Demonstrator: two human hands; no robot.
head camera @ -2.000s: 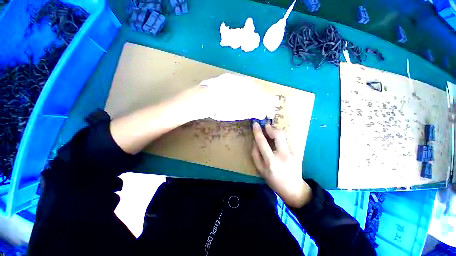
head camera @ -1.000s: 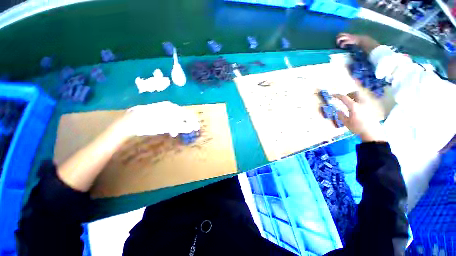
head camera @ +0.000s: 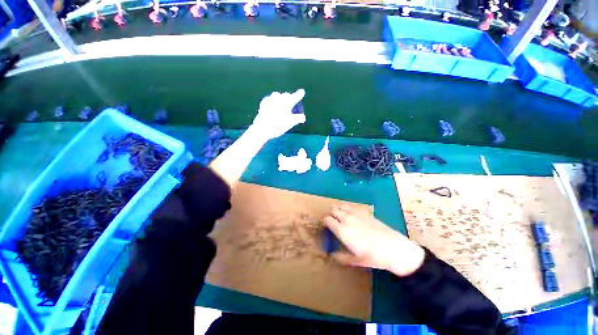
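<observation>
My left hand, in a white glove, is raised over the green conveyor belt and holds a dark block between thumb and finger. My right hand, bare, is over the right part of the cardboard work mat. It grips a blue-grey block at its fingertips. A pile of blocks lies beyond the mat, partly hidden by my left forearm. A black tangle of straps lies beyond the mat, to the right of a white squeeze bottle and a crumpled white wipe.
A blue parts bin full of black straps stands at left. The second cardboard mat at right bears a row of blocks and a single loop. Spaced blocks lie on the belt. Blue trays stand across it.
My left hand has moved from the work mat out over the belt with a block. My right hand has come back from the right mat's blocks to the work mat. The view has shifted; the other person is gone.
</observation>
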